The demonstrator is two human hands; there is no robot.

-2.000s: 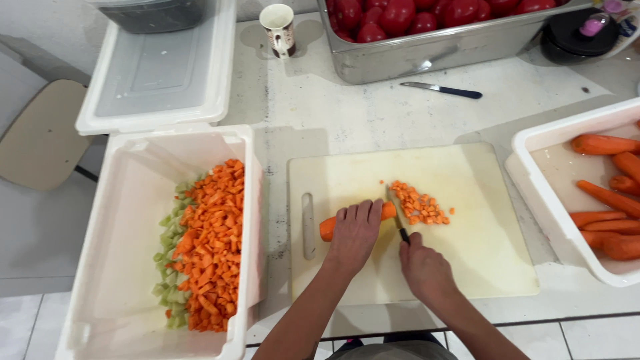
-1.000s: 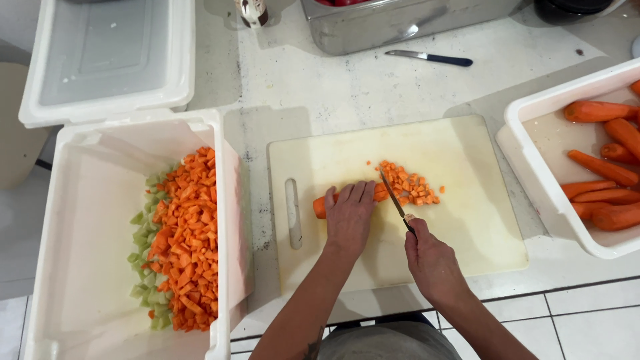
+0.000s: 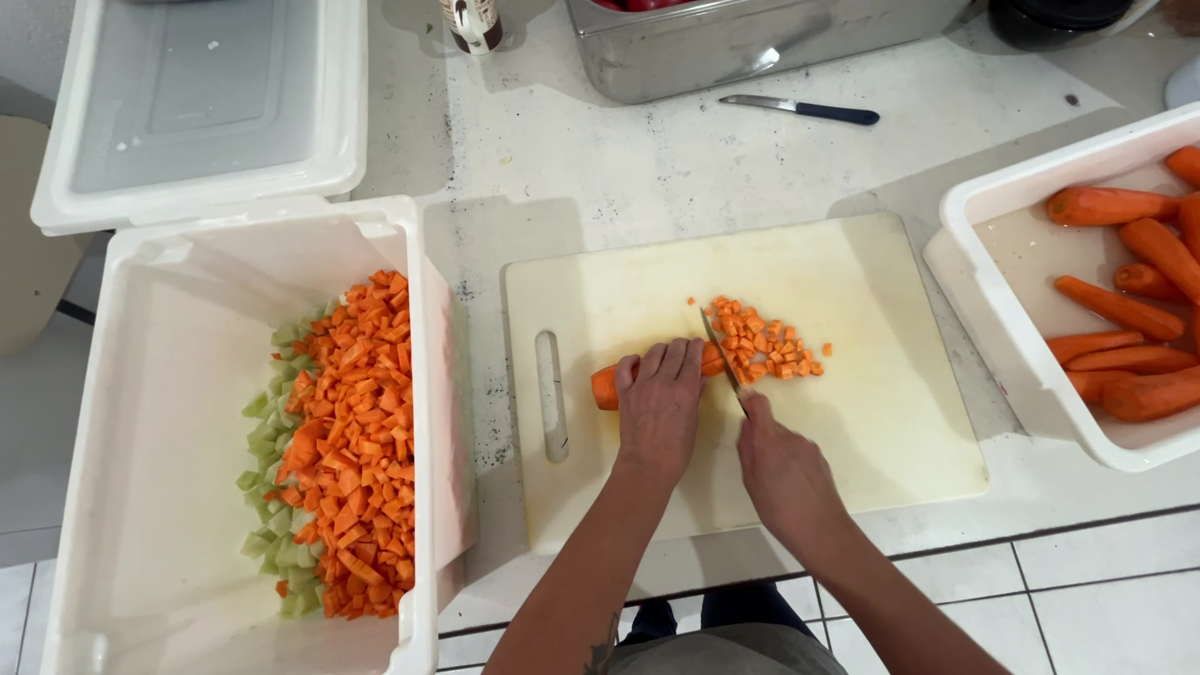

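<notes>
On the white plastic cutting board (image 3: 844, 441), my left hand (image 3: 661, 403) presses a peeled carrot (image 3: 606, 387) flat, its thick end showing left of my fingers. My right hand (image 3: 787, 469) grips a kitchen knife (image 3: 720, 345), whose blade lies across the carrot's right end. Diced carrot (image 3: 764, 342) is heaped just right of the blade, with a few loose bits around it. The knife's handle is mostly hidden in my right hand.
A white tub (image 3: 427, 375) at left holds chopped carrot (image 3: 361, 450) and pale green pieces (image 3: 281, 525); its lid (image 3: 202, 103) lies behind. Whole carrots (image 3: 1120, 309) fill part of a white bin (image 3: 961, 225) at right. A second knife (image 3: 834, 113) lies near a steel pan (image 3: 675, 56) and a patterned cup (image 3: 473, 23).
The knife blade has shifted slightly along the carrot, and the diced pile beside it looks a little larger. My left hand still holds the carrot. The view has tilted downward.
</notes>
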